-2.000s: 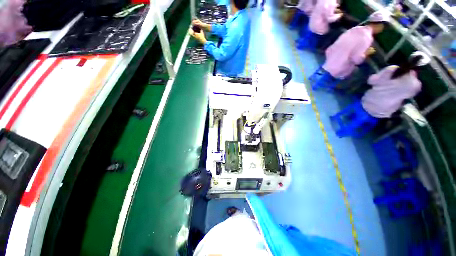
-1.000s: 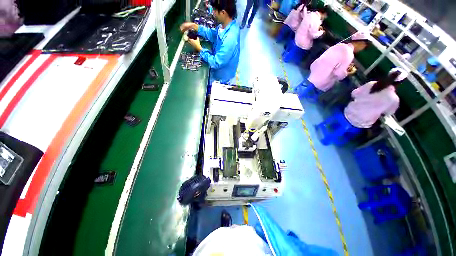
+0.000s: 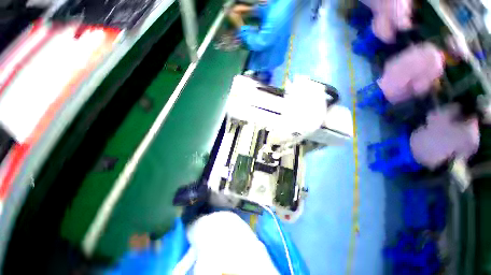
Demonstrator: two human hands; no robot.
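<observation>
The white two-station machine (image 3: 253,102) stands in front of me. Its pale work head (image 3: 274,156) is between two dark greenish fixtures, the left fixture (image 3: 241,173) and the right fixture (image 3: 285,185). I cannot tell if units lie in them. The small screen (image 3: 248,207) on the machine front is partly hidden by my clothing. My left hand (image 3: 140,241) is a small blur at the lower left, over the green line beside my blue sleeve; its fingers and anything in it cannot be made out. My right hand is not in view.
A dark round fan (image 3: 188,195) is at the machine's left front corner. A green conveyor line with a white divider (image 3: 156,126) runs on the left, with blurred dark units on its belt. A person in blue stands beyond the machine; people in pink sit at the right near blue stools (image 3: 395,156).
The view has turned and blurred, with the machine now tilted in the picture. My left hand and blue left sleeve have come in at the lower left. My clothing now covers part of the machine front.
</observation>
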